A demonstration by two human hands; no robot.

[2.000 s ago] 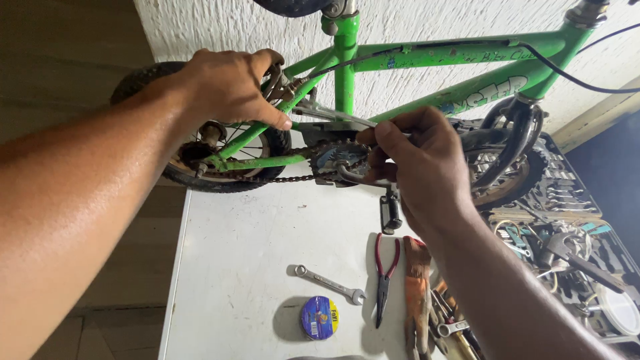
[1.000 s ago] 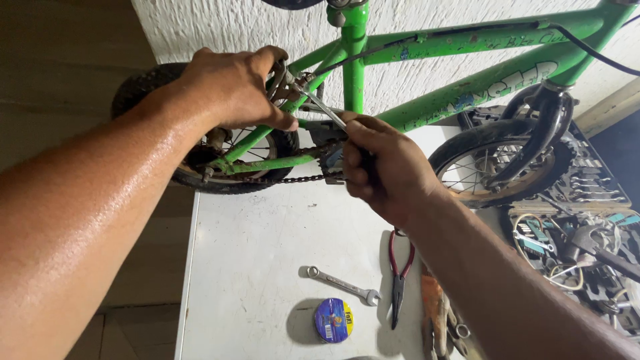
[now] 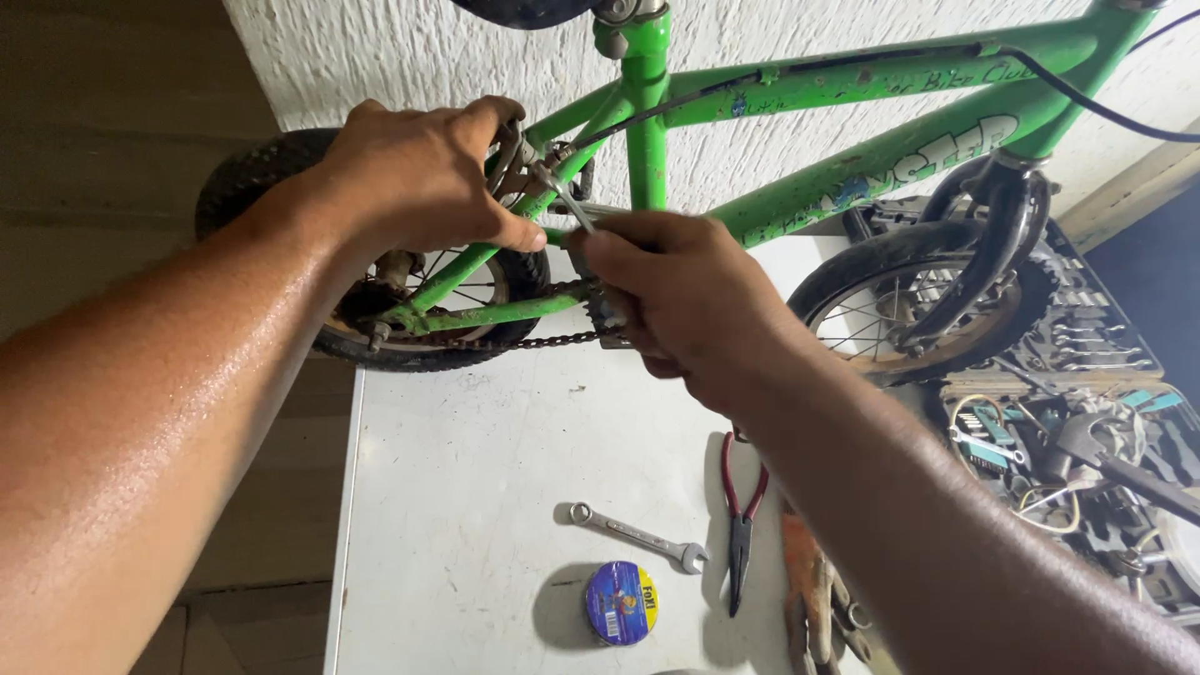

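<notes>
A green child's bicycle frame (image 3: 647, 122) stands on the white table. My left hand (image 3: 422, 178) is around the rear brake caliper (image 3: 511, 164), its thumb near the seat stay and its fingertips at the caliper's top. My right hand (image 3: 666, 281) is closed on a metal wrench (image 3: 570, 204), whose far end meets the brake's bolt beside the stay. Below the hands run the rusty chain (image 3: 525, 344) and the rear wheel (image 3: 253, 178), partly hidden by my left hand and forearm. The chainring is mostly behind my right hand.
On the white table (image 3: 450, 525) lie a combination wrench (image 3: 637, 536), red-handled long-nose pliers (image 3: 741, 534), a roll of tape (image 3: 622, 603) and an orange-and-grey glove (image 3: 806, 581). An open tool case (image 3: 1106, 328) and a hammer-like tool (image 3: 1116, 459) are at right, by the front wheel (image 3: 928, 300). A textured wall stands behind.
My right hand has brought the wrench from near the crank up to the rear brake's bolt, where it still is. My left hand has stayed at the brake.
</notes>
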